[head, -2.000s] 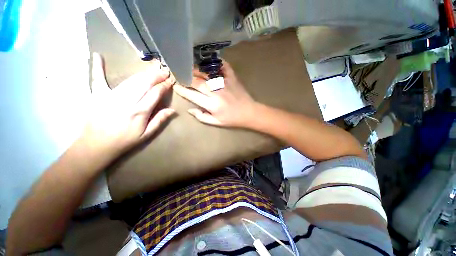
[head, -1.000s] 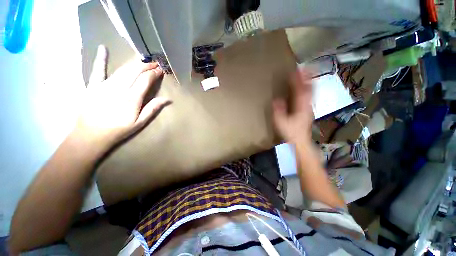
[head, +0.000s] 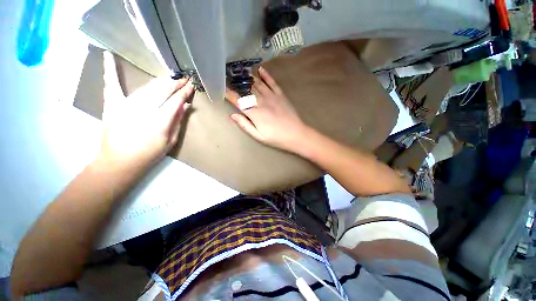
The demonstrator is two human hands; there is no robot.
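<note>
A brown garment panel (head: pixel 253 159) lies turned at an angle under the white sewing machine head (head: pixel 203 35). My left hand (head: pixel 138 114) lies flat on the panel's left part, its fingertips beside the presser foot area (head: pixel 191 79). My right hand (head: pixel 273 117) presses on the panel right of the needle area, partly behind the black fitting with a white knob (head: pixel 247 102). Its fingers are spread and some tips are hidden behind the fitting. The needle itself is hidden by the machine head.
The white table (head: pixel 158 194) shows at the left and in front. A bright blue translucent piece (head: pixel 35 32) is at the top left. A ribbed cream knob (head: pixel 286 41) is on the machine. Heaped cloth and a green piece (head: pixel 473 71) are at the right.
The panel has turned, its near edge now slanting and baring table at the front left. My right hand has come back from the panel's right edge to beside the needle area.
</note>
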